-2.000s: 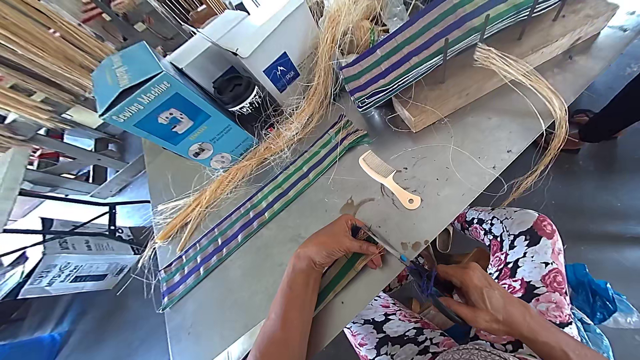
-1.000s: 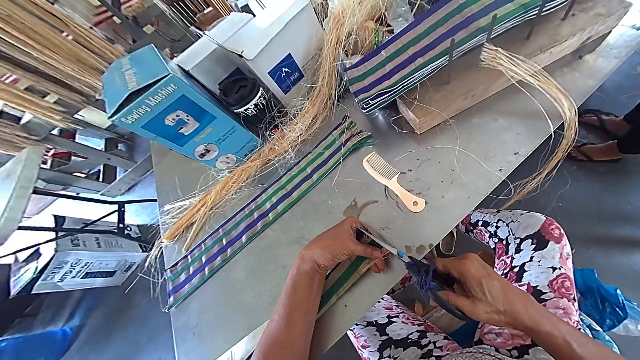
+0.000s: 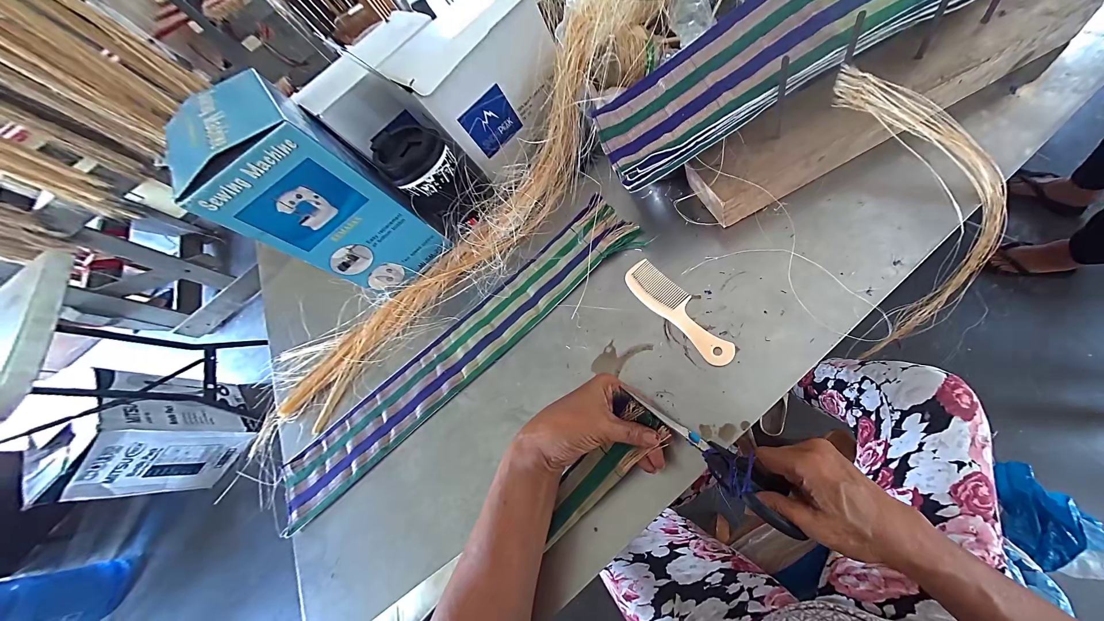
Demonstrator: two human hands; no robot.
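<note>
My left hand (image 3: 586, 427) grips the end of a green, dark and tan striped woven strip (image 3: 595, 483) at the near edge of the table. Scissors (image 3: 720, 461) with dark handles are in my right hand (image 3: 819, 496), their blades lying along the frayed end of that strip. Purple thread or cord is wound about the scissors' handles. Beyond my left hand lies a pale comb (image 3: 681, 315). A longer woven strip (image 3: 448, 371) in purple, green and beige lies flat to the left, beside a long bundle of raw fibre (image 3: 431, 272).
A blue sewing machine box (image 3: 302, 185), a black lidded cup (image 3: 423, 172) and a white box (image 3: 474, 78) stand at the back. A wooden block with metal pegs (image 3: 793, 164), a striped weaving (image 3: 716, 78) and a fibre hank (image 3: 975, 190) are at the right. Another person's feet show at far right.
</note>
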